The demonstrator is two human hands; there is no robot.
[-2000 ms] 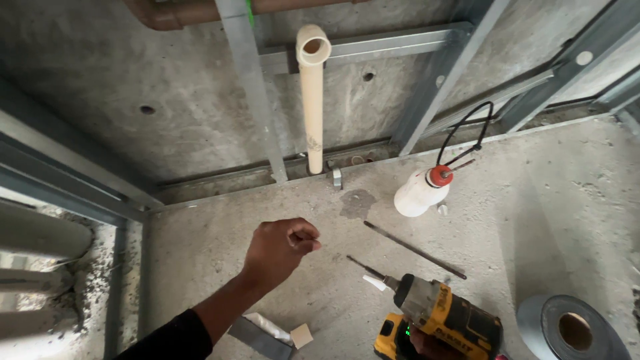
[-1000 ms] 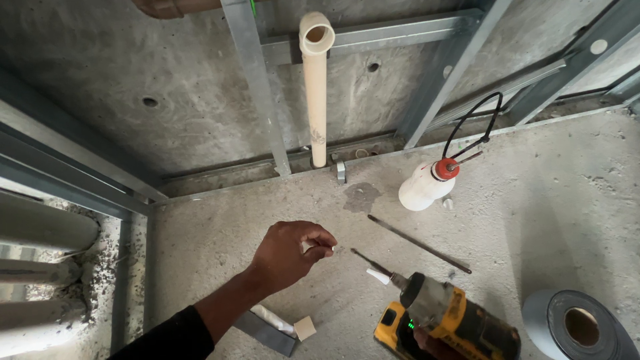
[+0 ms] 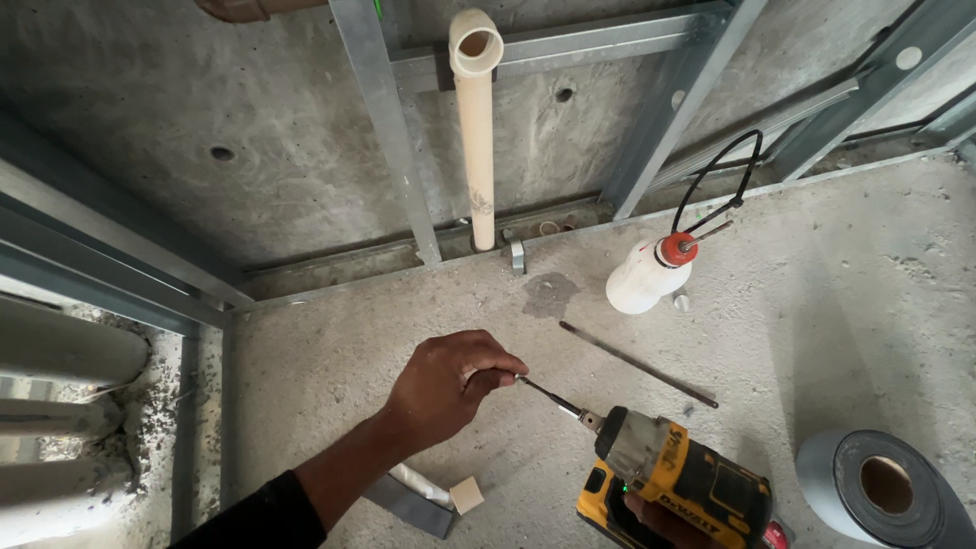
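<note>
My left hand (image 3: 450,389) pinches a small screw (image 3: 520,377) between thumb and forefinger, low in the middle of the view; most of the screw is hidden. The tip of a long driver bit (image 3: 550,396) meets it at the fingertips. That bit sits in a yellow and black DeWalt impact driver (image 3: 679,480). My right hand (image 3: 656,522) is closed around the driver's handle, mostly hidden beneath the tool's body. Above them a cream plastic pipe (image 3: 476,152) with an open elbow stands upright against the concrete wall.
A white bottle (image 3: 644,278) with a red cap and black tube stands right of centre. Near it a thin metal rod (image 3: 640,364) lies on the floor. A grey roll (image 3: 846,480) is at lower right. Metal studs (image 3: 389,130) line the wall. Grey strip offcuts (image 3: 415,507) lie below my left wrist.
My left hand and the driver's bit have come together; a second ago a gap showed between fingertips and bit. Earlier still, the left hand was farther left.
</note>
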